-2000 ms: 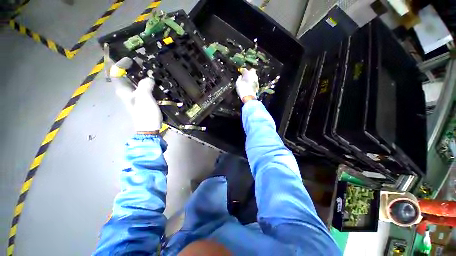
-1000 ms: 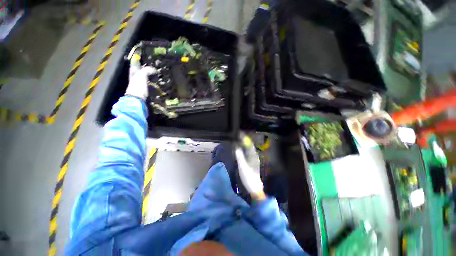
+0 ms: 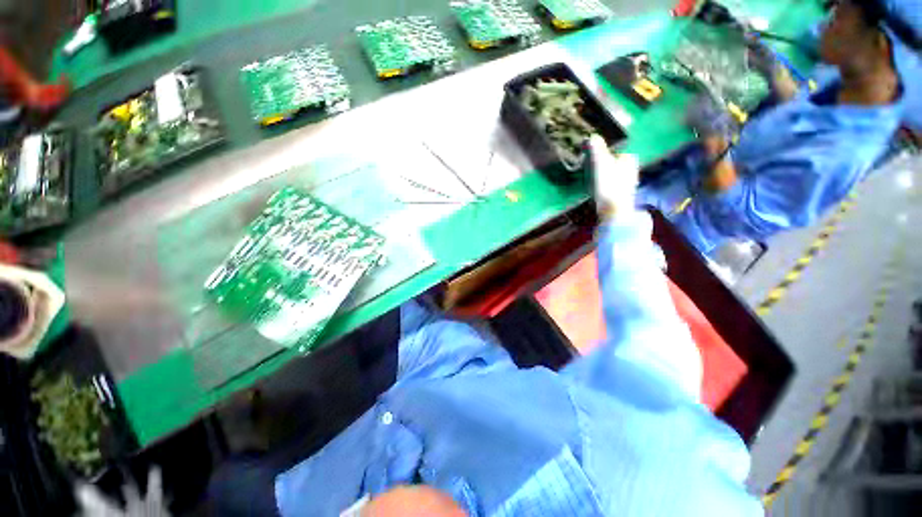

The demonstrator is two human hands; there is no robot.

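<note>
A green circuit board (image 3: 293, 265) lies tilted, solder side up, on the grey-green work pad (image 3: 202, 338). My right hand (image 3: 615, 180), in a pale glove, is at the near right rim of a black parts bin (image 3: 518, 113) holding olive-green pieces (image 3: 556, 109). Its fingertips are blurred, and I cannot tell whether they hold anything. My left hand (image 3: 126, 500), gloved, is blurred and cut off by the bottom left edge. Its fingers look spread, below the left parts tray's green pieces (image 3: 69, 419).
Several smaller green boards (image 3: 295, 85) are rowed along the far side. Two framed boards (image 3: 157, 126) stand far left. Dark thin strips (image 3: 435, 190) lie beside the pad. A tape roll (image 3: 22, 311) is at the left edge. A red-lined tray (image 3: 708, 353) is under my right arm. A co-worker (image 3: 809, 151) sits right.
The view has swung from the floor tote and stacked totes to the bench. My left hand is off the carrier frame. My right hand has moved up to the right parts bin.
</note>
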